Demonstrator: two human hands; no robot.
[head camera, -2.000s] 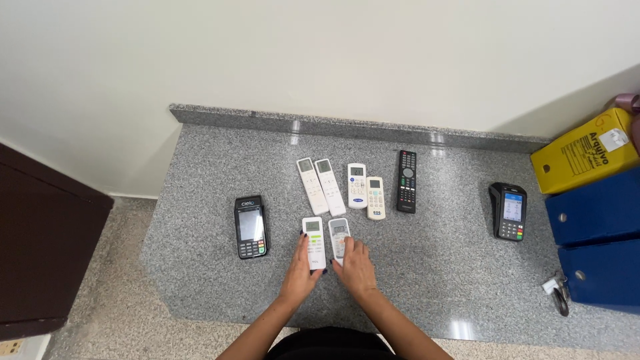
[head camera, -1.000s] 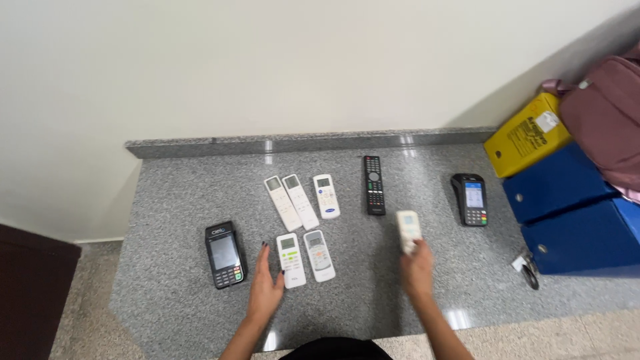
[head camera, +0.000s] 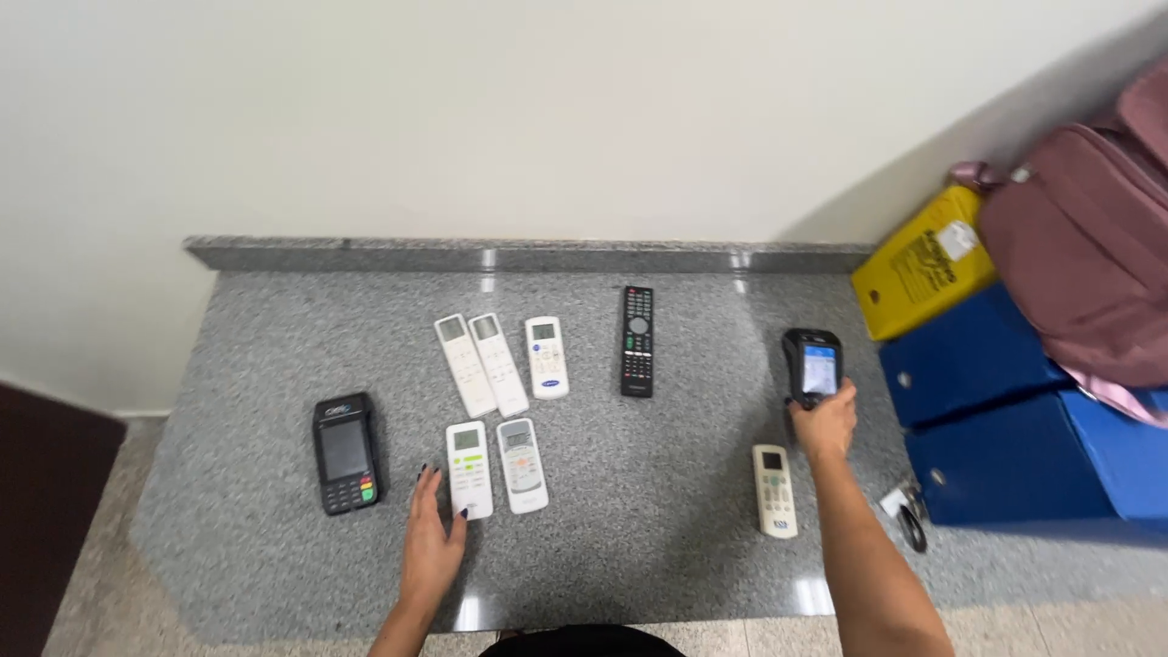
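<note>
My right hand (head camera: 826, 422) grips the lower end of a black card payment terminal (head camera: 818, 370) with a lit screen. A cream remote control (head camera: 775, 491) lies just left of my right forearm. My left hand (head camera: 432, 525) rests beside a white air-conditioner remote (head camera: 470, 484), thumb at its lower edge. A white and grey remote (head camera: 523, 470) lies to the right of that one. Behind them are two slim white remotes (head camera: 464, 365) side by side and a white remote with a blue oval (head camera: 547, 360). A black remote (head camera: 638, 342) stands apart. Another payment terminal (head camera: 346, 452) lies at the left.
At the right, a yellow file box (head camera: 922, 265) and blue file boxes (head camera: 972, 360) stand with a mauve backpack (head camera: 1086, 237) on them. Keys with a black fob (head camera: 911, 527) lie near the boxes. A low granite ledge (head camera: 566, 256) runs along the wall.
The cream remote, first beside the white remote with the blue oval, was carried right by my right hand and let go. That hand now grips the right payment terminal. The view has shifted right.
</note>
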